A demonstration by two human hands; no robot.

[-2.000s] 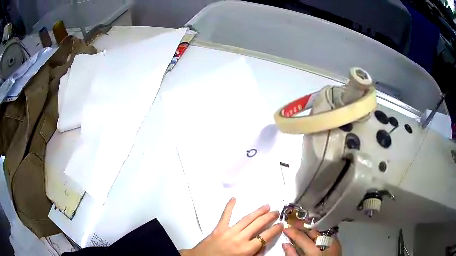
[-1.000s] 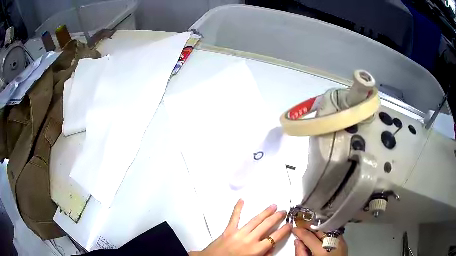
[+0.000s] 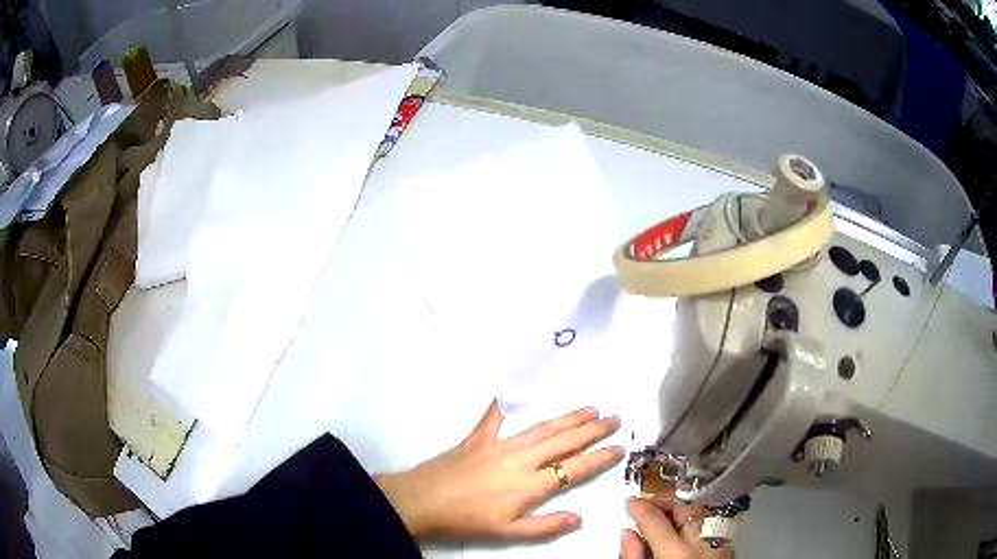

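A white fabric panel (image 3: 525, 229) lies on the white table and runs under the presser foot (image 3: 647, 470) of the off-white sewing machine head (image 3: 754, 382). My left hand (image 3: 508, 475), with a ring, lies flat on the cloth left of the needle, fingers spread. My right hand (image 3: 667, 533) is at the bottom edge beside the presser foot, partly hidden by the machine head and cut off by the frame. Its fingertips are at the cloth edge; whether they grip it is unclear.
White cut pieces (image 3: 257, 240) lie on a pale board (image 3: 137, 349) at left, beside a brown garment (image 3: 82, 339). A masking tape roll (image 3: 727, 268) sits on the machine head. A translucent bin (image 3: 656, 98) stands behind. Metal scissors (image 3: 883, 535) show at lower right.
My left hand has spread and lies flatter, with more of the dark sleeve in view. The fabric panel has shifted away from me and turned slightly. My right hand has barely moved.
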